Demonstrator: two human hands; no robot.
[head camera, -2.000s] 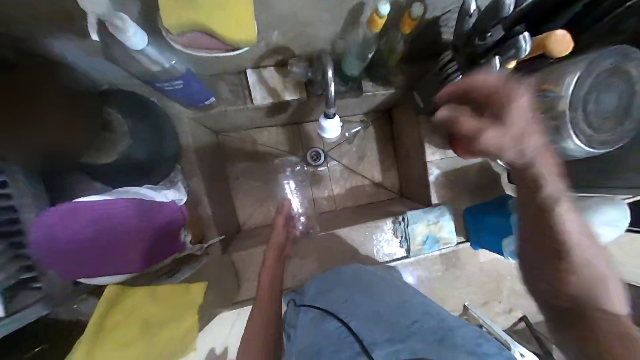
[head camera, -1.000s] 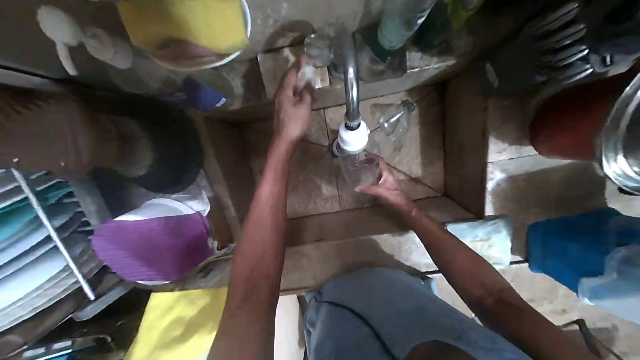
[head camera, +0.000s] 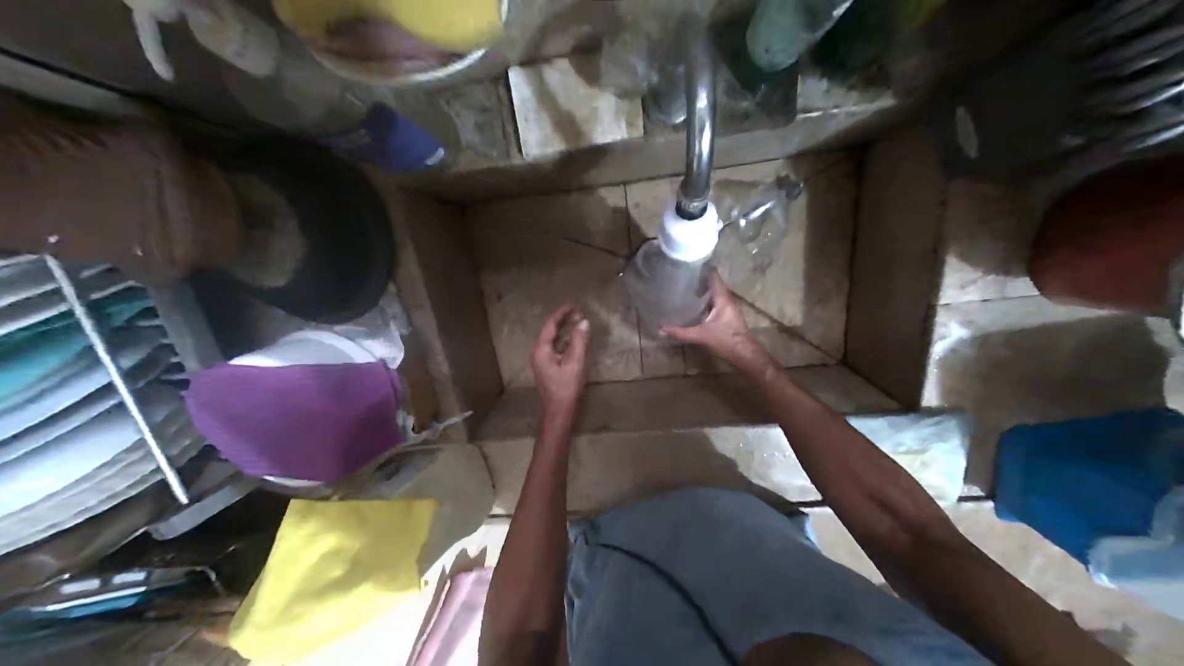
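My right hand (head camera: 717, 319) grips a clear glass or plastic jar (head camera: 661, 291) under the white nozzle (head camera: 689, 233) of the metal faucet (head camera: 700, 120), over the tiled sink (head camera: 546, 268). Just left of the jar, my left hand (head camera: 561, 356) hovers with fingers curled and apart, holding nothing that I can see. Another clear item (head camera: 763, 217), its kind unclear, lies in the sink's back right part. Whether water is running into the jar is hard to tell.
Left of the sink are a purple cloth (head camera: 301, 416), a dark round vessel (head camera: 324, 231) and a rack of plates (head camera: 92, 398). A yellow cloth (head camera: 338, 573) lies nearer me. On the right stand a red container (head camera: 1110, 236) and a blue plastic container (head camera: 1091, 476).
My left hand has come back from the sink's rear ledge to beside the jar. My right hand, away on the right two seconds ago, now holds the jar that my left hand held then.
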